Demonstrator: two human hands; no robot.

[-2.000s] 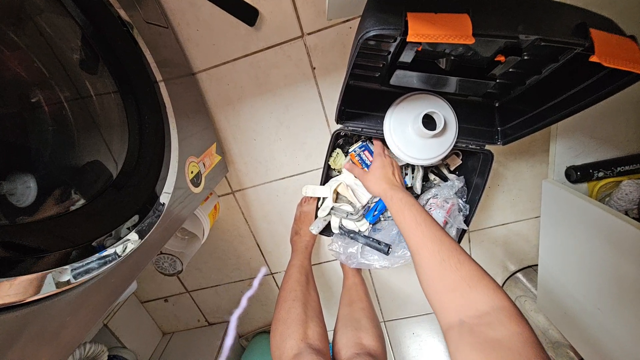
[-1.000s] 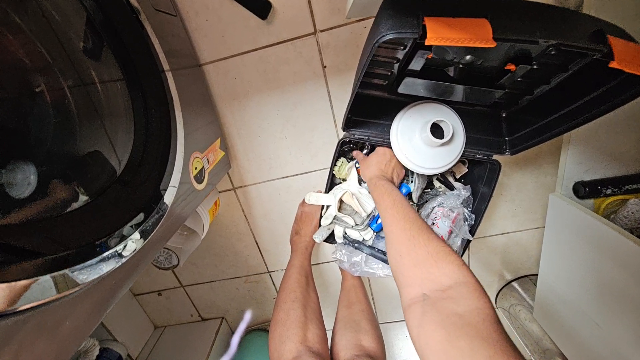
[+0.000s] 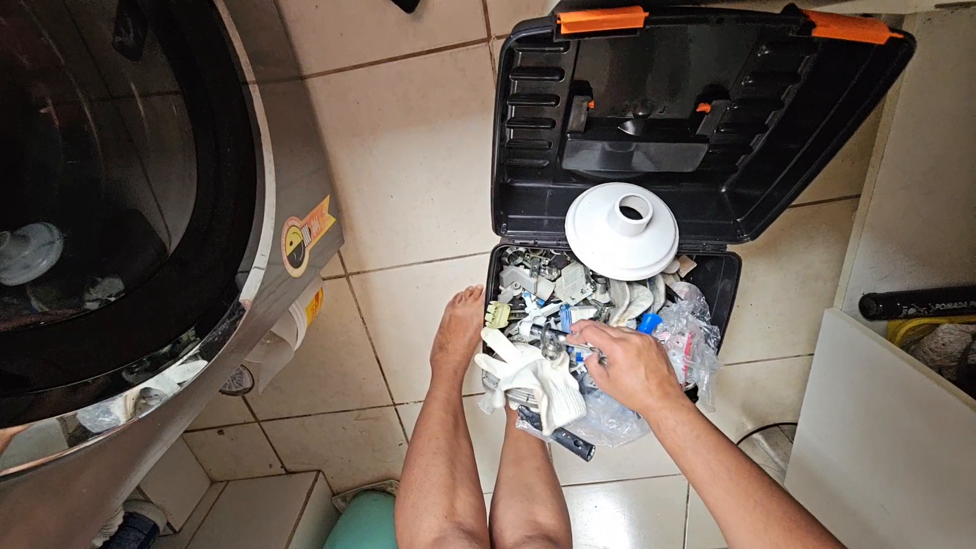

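My right hand (image 3: 627, 364) is over the front of an open black plastic toolbox (image 3: 730, 286), its fingers closed on a metal tool (image 3: 563, 337), whose exact kind I cannot tell. White work gloves (image 3: 543, 375) lie just left of the hand, on the box's front edge, above a black cylindrical handle (image 3: 568, 442). Clear plastic bags (image 3: 694, 313) lie right of the hand, near a blue piece (image 3: 649, 323). Small grey and white fittings (image 3: 573, 282) fill the box behind. A white round plastic flange (image 3: 621, 232) rests at the hinge. My left hand is out of view.
The toolbox lid (image 3: 640, 91) stands raised at the back. A front-loading appliance with a round dark door (image 3: 99, 183) takes up the left. My bare foot (image 3: 460, 324) is beside the box. A white panel (image 3: 877, 435) stands at right, and a teal object (image 3: 364, 518) is below.
My right hand has drawn back from the box's left rear toward its front, now with a metal tool in it. The small fittings under the hand's earlier place now show.
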